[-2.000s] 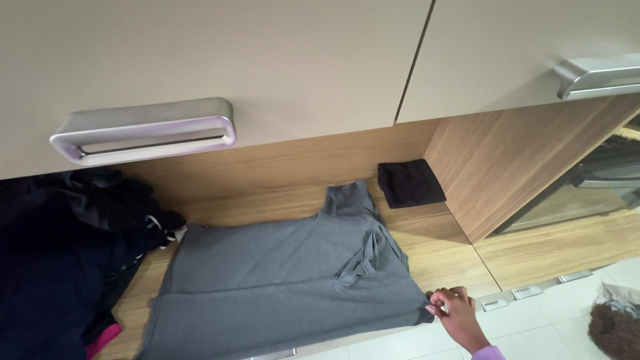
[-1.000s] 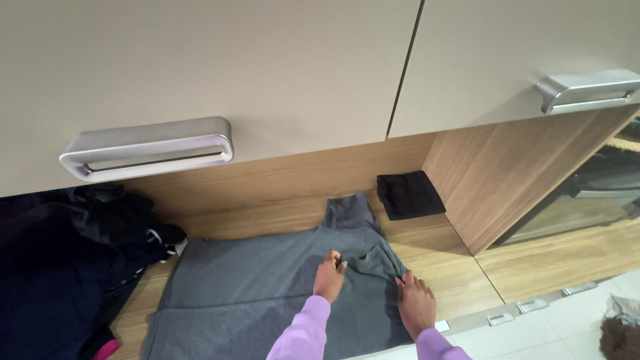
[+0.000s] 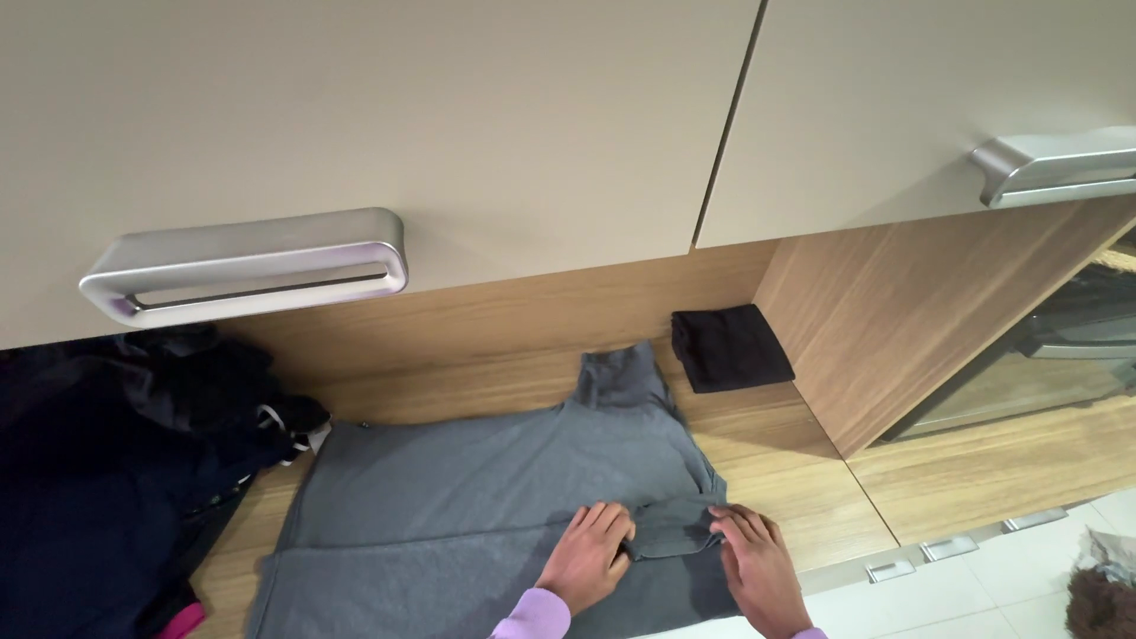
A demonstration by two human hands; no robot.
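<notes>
A grey shirt (image 3: pixel 444 479) lies spread on a wooden shelf, its far sleeve (image 3: pixel 621 377) pointing toward the back panel. Near the shirt's right end, a folded-over part of the grey cloth (image 3: pixel 674 525) lies between my two hands. My left hand (image 3: pixel 590 550) pinches the left end of that part, fingers curled. At its right end, my right hand (image 3: pixel 754 564) grips the edge between thumb and fingers. Both wrists show lilac cuffs.
A pile of dark clothes (image 3: pixel 98 470) sits at the left. A folded black cloth (image 3: pixel 732 348) lies near the back right, beside a wooden side panel (image 3: pixel 896 319). Overhead, cabinet doors carry metal handles (image 3: pixel 257 262). A brown furry thing (image 3: pixel 1100 603) is on the floor at the lower right.
Two seconds ago only my right hand showed, at the shirt's right corner. My left hand has since come in and moved nearer the front edge. The cloth between my hands now lies folded over.
</notes>
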